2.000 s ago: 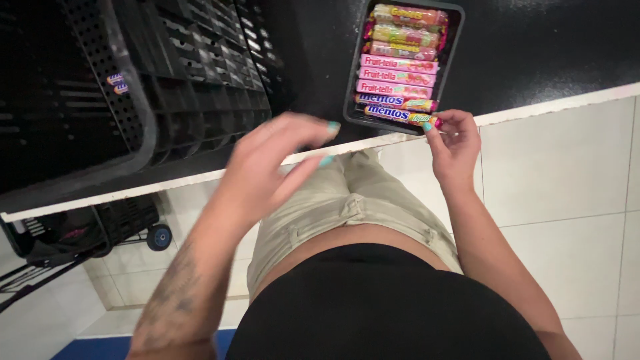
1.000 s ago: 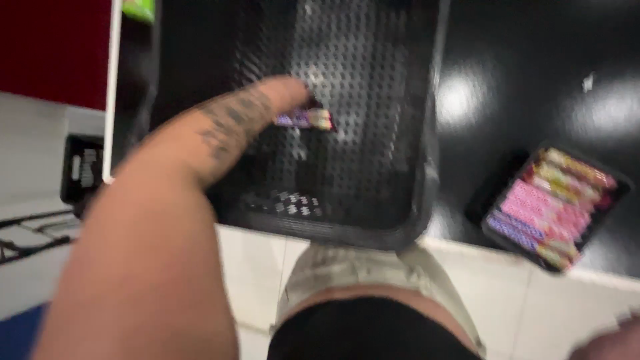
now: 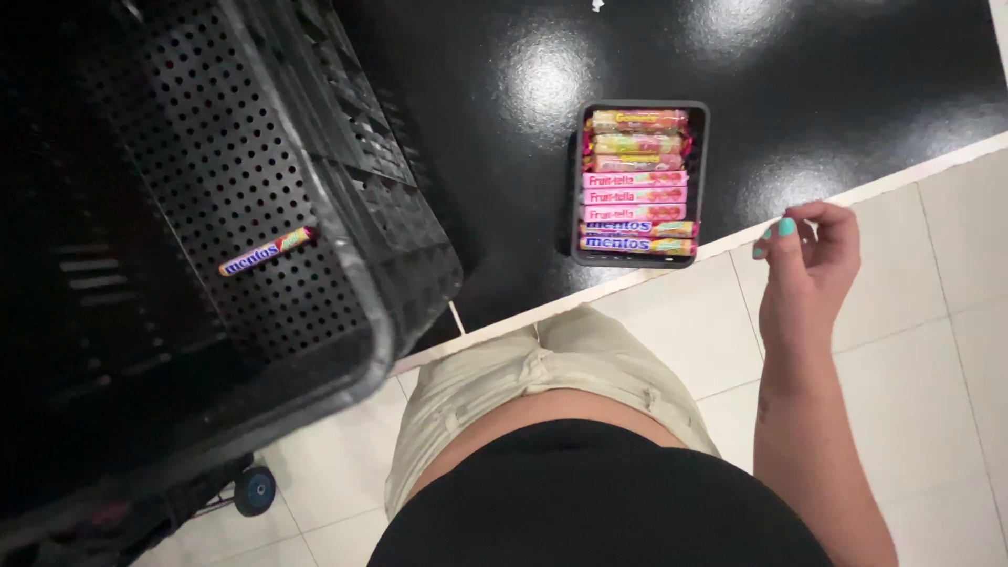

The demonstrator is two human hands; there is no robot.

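Note:
A small black tray stands on the glossy black counter with several candy rolls side by side in it: Gomets-type wrapped rolls at the far end, pink Fruit-tella rolls in the middle and Mentos rolls at the near end. One more Mentos roll lies slantwise inside the large black plastic basket, against its perforated surface. My right hand hangs right of the tray, past the counter's near edge, fingers loosely curled and no object visible in them. My left hand is out of view.
The black counter has a pale near edge that runs up to the right, with my body close against it. Below lies a tiled floor. A dark wheel of a cart shows under the basket. A small white scrap lies on the counter.
My left hand, at the basket's interior one second ago, has gone out of view. My right hand, at the tray's near end two seconds ago, is now away from it. The view has swung.

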